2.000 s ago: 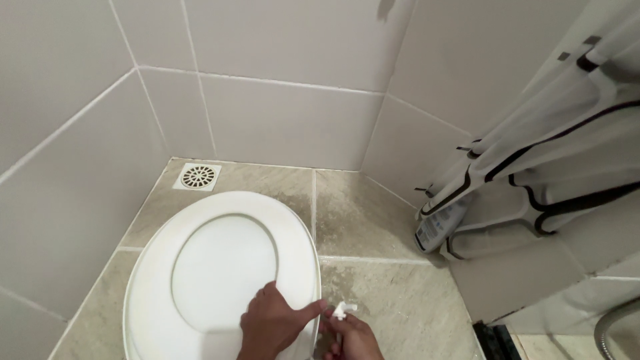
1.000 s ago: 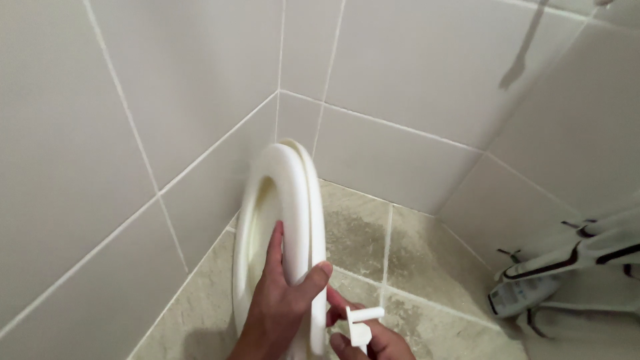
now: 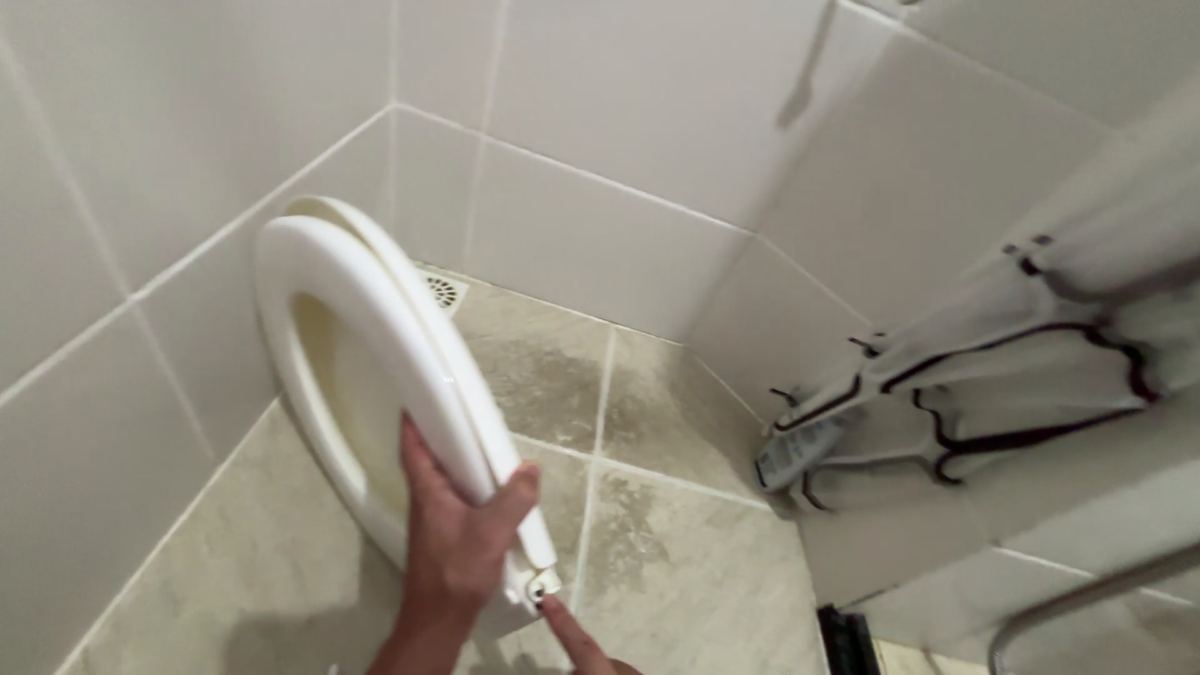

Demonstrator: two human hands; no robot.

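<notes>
A white toilet seat with its lid (image 3: 347, 366) is held tilted on edge above the tiled floor, its underside turned to the left. My left hand (image 3: 459, 534) grips it near the hinge end, with the thumb on the outer side and the fingers inside the ring. At the lower right end of the seat is a white hinge knuckle with a small hole (image 3: 542, 589). The index fingertip of my right hand (image 3: 586, 642) touches that hinge; the rest of the hand is cut off by the bottom edge, and what it may hold is hidden.
Grey wall tiles (image 3: 600, 225) stand close on the left and behind. A floor drain (image 3: 442, 291) lies in the far corner of the stone-look floor. At right are a wire rack (image 3: 1031, 441) with light fabric or plastic and a bottle (image 3: 797, 455), and a metal hose (image 3: 1078, 591).
The seat, first lying flat, was raised on edge and now leans differently, its hinge end showing. The white plastic fitting seen earlier in my right hand is out of sight.
</notes>
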